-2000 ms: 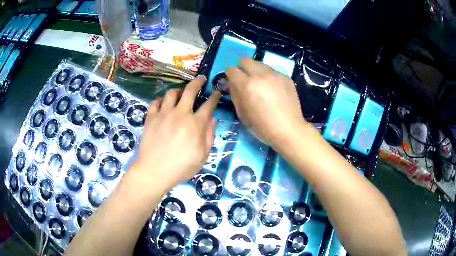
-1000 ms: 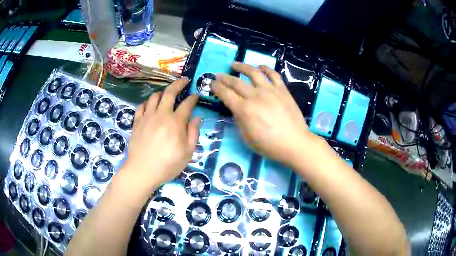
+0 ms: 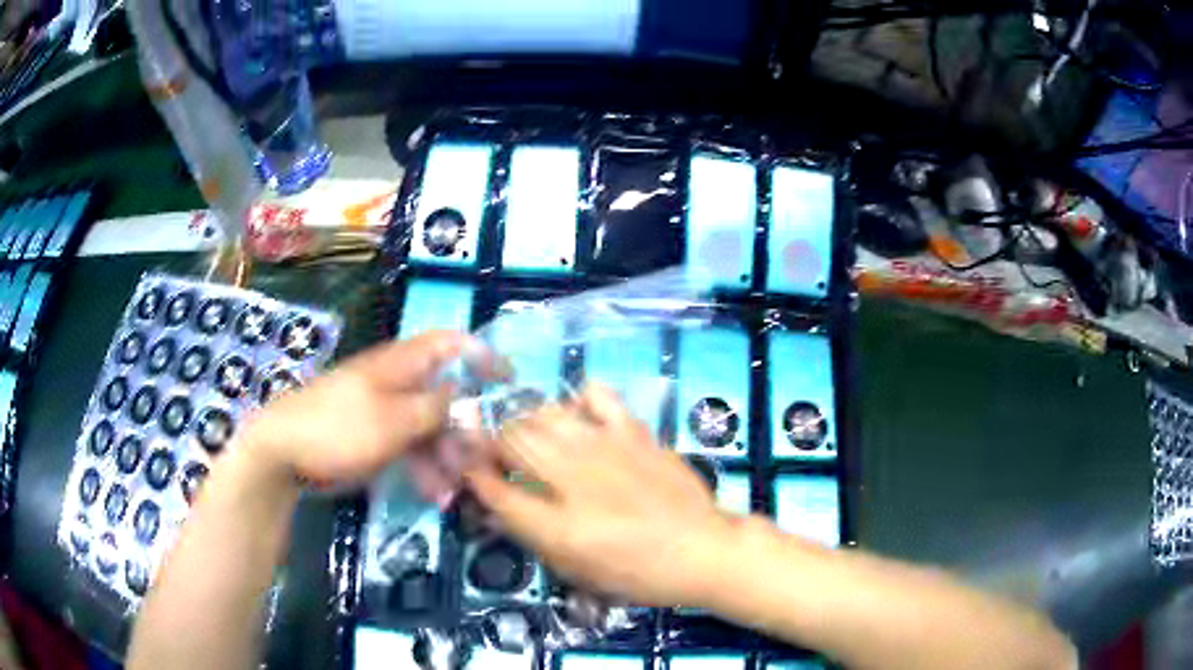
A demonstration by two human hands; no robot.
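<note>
The black pocket tray (image 3: pixel 841 314) holds rows of light blue panels. The top-left panel (image 3: pixel 454 170) has a black-and-silver disc (image 3: pixel 444 232) near its lower end. Two panels in the second row at the right also carry discs. My left hand (image 3: pixel 373 408) pinches a clear, shiny sticker sheet (image 3: pixel 615 317) raised over the middle of the tray. My right hand (image 3: pixel 605 495) is against the sheet, its fingers close to my left fingertips. Motion blur and the film hide what my right fingertips hold. Discs on the sheet's lower part look blurred.
A silvery stack of sticker sheets (image 3: pixel 177 406) lies left of the tray. Behind it stand a bottle (image 3: pixel 291 138) and a wrapped post (image 3: pixel 196 124), beside a red-printed wrapper (image 3: pixel 281 229). A monitor (image 3: pixel 491 26) is behind the tray. Cables lie at the right.
Both hands have come down from the top-left panel to the middle of the tray. The clear sheet is raised and bent. The view has shifted and turned.
</note>
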